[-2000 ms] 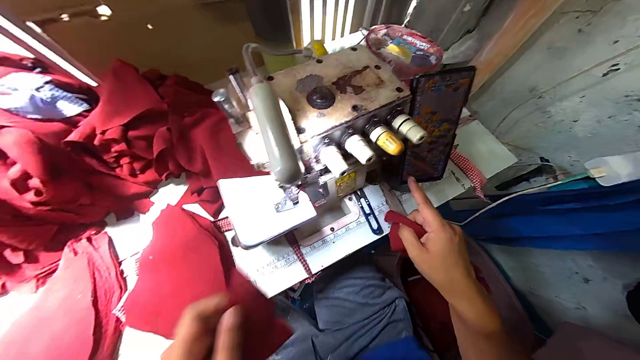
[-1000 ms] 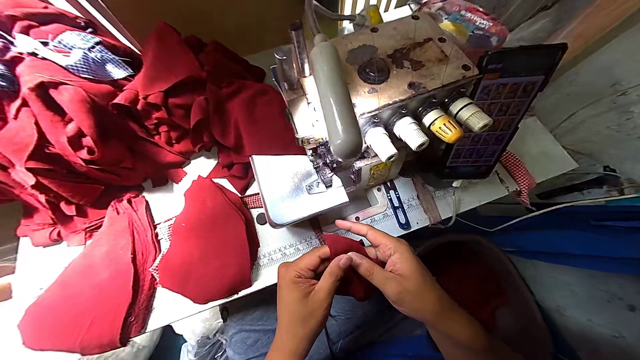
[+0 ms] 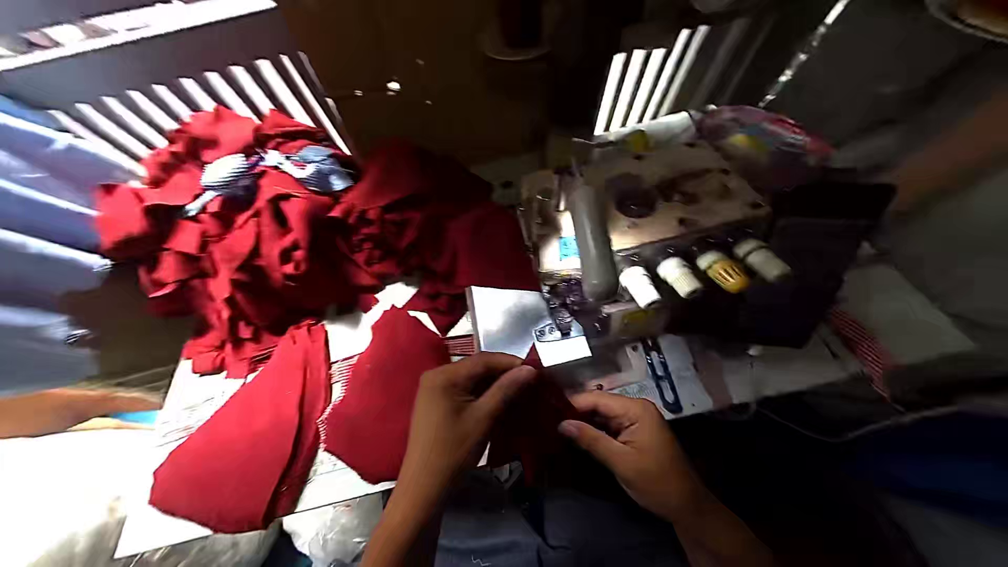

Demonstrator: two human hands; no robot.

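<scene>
My left hand (image 3: 465, 417) pinches the top edge of a dark red fabric piece (image 3: 529, 417) between thumb and fingers. On its right side, my right hand (image 3: 630, 441) grips the same piece. Both hands are just in front of the metal plate (image 3: 508, 319) of an overlock sewing machine (image 3: 661, 197), whose tension knobs (image 3: 723, 272) face me. The fabric's upper tip overlaps the plate's front edge; whether it reaches the needle area cannot be told. Left of my left hand lie a cut red piece (image 3: 386, 394) and a stack of red pieces (image 3: 244, 441) on the white table.
A large heap of red fabric (image 3: 260, 228) with patterned cloth (image 3: 311, 169) covers the table's back left. A dark screen device (image 3: 819, 260) stands right of the machine. A blue looped item (image 3: 661, 378) lies below the knobs, and a checkered red strip (image 3: 862, 350) hangs at the right.
My hands, apart two seconds ago, came together on the red piece by one second ago. Now the piece is raised to the machine's plate. The view has shifted toward the window side.
</scene>
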